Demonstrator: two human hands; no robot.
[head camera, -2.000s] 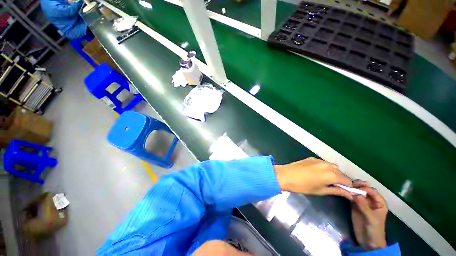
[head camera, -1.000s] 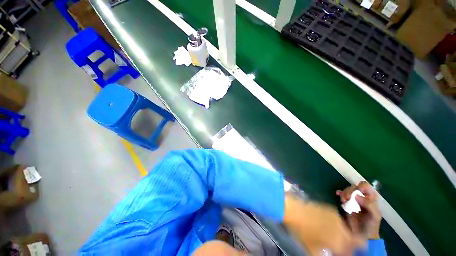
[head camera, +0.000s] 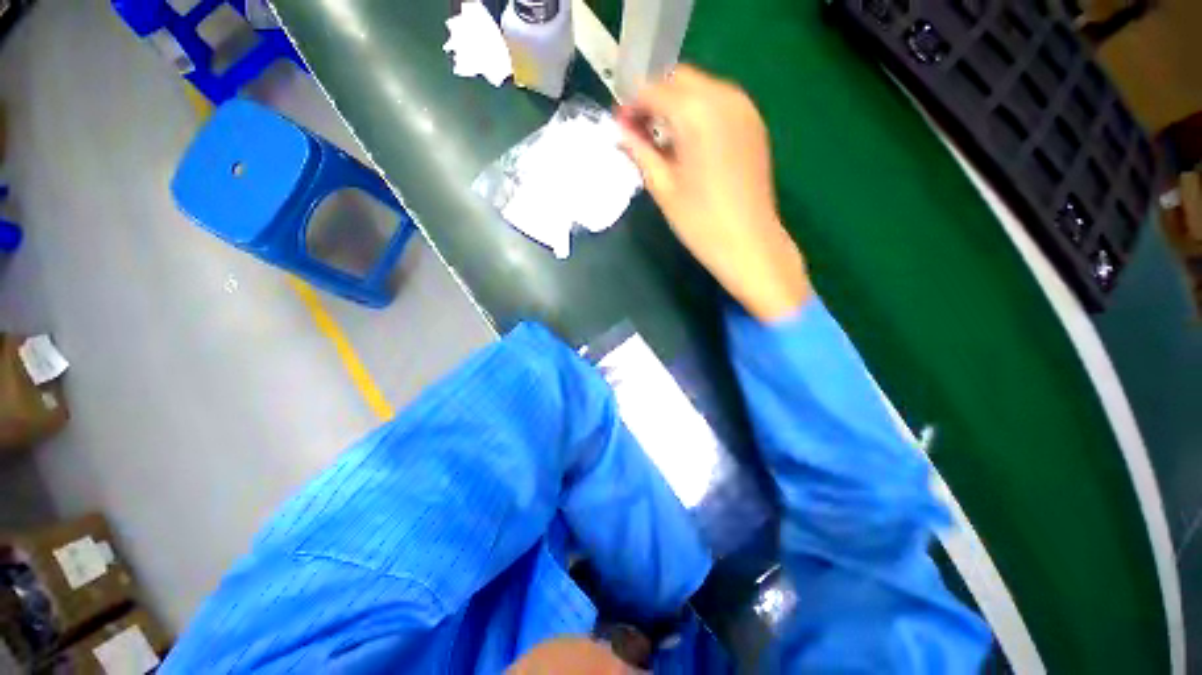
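A pile of white wipes (head camera: 567, 172) lies on crinkled clear plastic on the dark green worktop. My right hand (head camera: 712, 165) is over the pile's right edge, with its fingertips together at the wipes. A small shiny thing shows between the fingers, too small to name, and whether a wipe is gripped is unclear. My left hand is out of view; its bent sleeve runs down to the bottom edge. A whitish bottle (head camera: 538, 50) stands behind the pile, with a crumpled wipe (head camera: 477, 42) at its left. Glossy clear film (head camera: 666, 422) with strong white glare lies between the sleeves.
A white post (head camera: 653, 46) rises just behind my right hand. The green belt (head camera: 870, 264) runs beyond its white rail, with a black component tray (head camera: 1008, 119) across it. A blue stool (head camera: 244, 165) and cartons (head camera: 79, 567) stand on the grey aisle at the left.
My right hand has moved from the lower right up to the wipe pile; the white wipe it held is no longer visible in it. My left hand has gone out of view. The view has shifted.
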